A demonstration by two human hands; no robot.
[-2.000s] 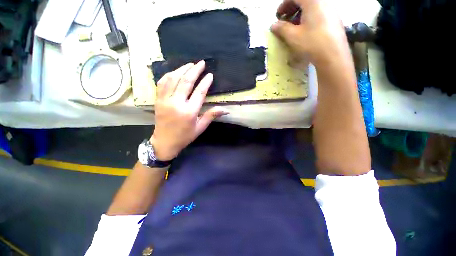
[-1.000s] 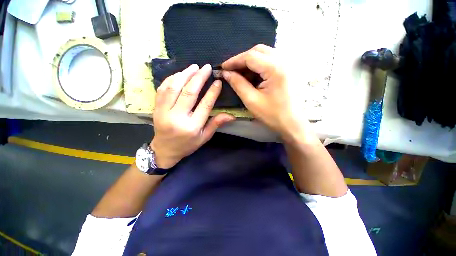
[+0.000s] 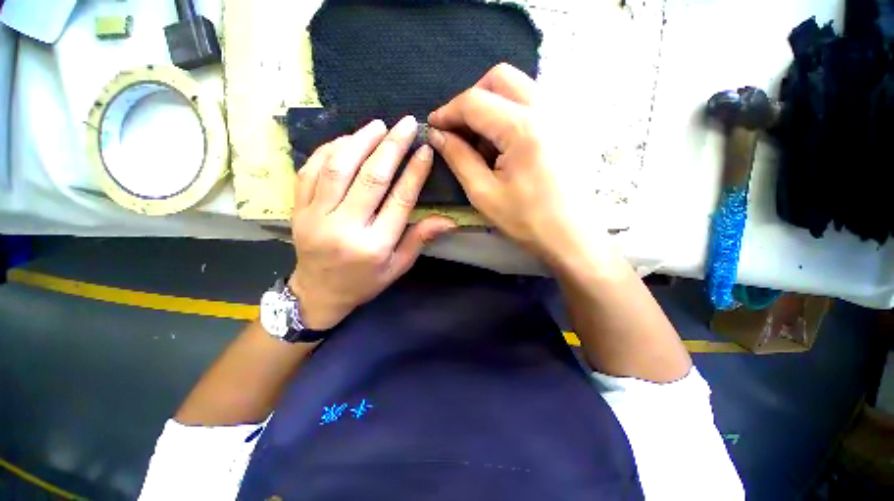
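Observation:
A black cut panel [image 3: 417,59] lies on the cream working board [image 3: 265,73], its textured face up and its side tab at the left. My left hand [image 3: 353,210] lies flat on the panel's lower left part, fingers pointing up and pressing it. My right hand [image 3: 505,161] pinches a tiny silvery piece, likely the metal letter logo [image 3: 423,133], between thumb and forefinger near the panel's middle. The left fingertips touch beside it. The fingertips hide most of the piece.
A masking tape roll [image 3: 214,147] and a dark punch [image 3: 192,41] lie left of the board, with a small tan-green block [image 3: 112,26]. A hammer [image 3: 727,225] with blue grip lies at right, beside a black panel pile [image 3: 833,137]. A cardboard box [image 3: 784,325] stands below the bench edge.
My right hand has come from the board's upper right to the panel's middle with the small piece. My left hand stays on the panel. The view has shifted slightly.

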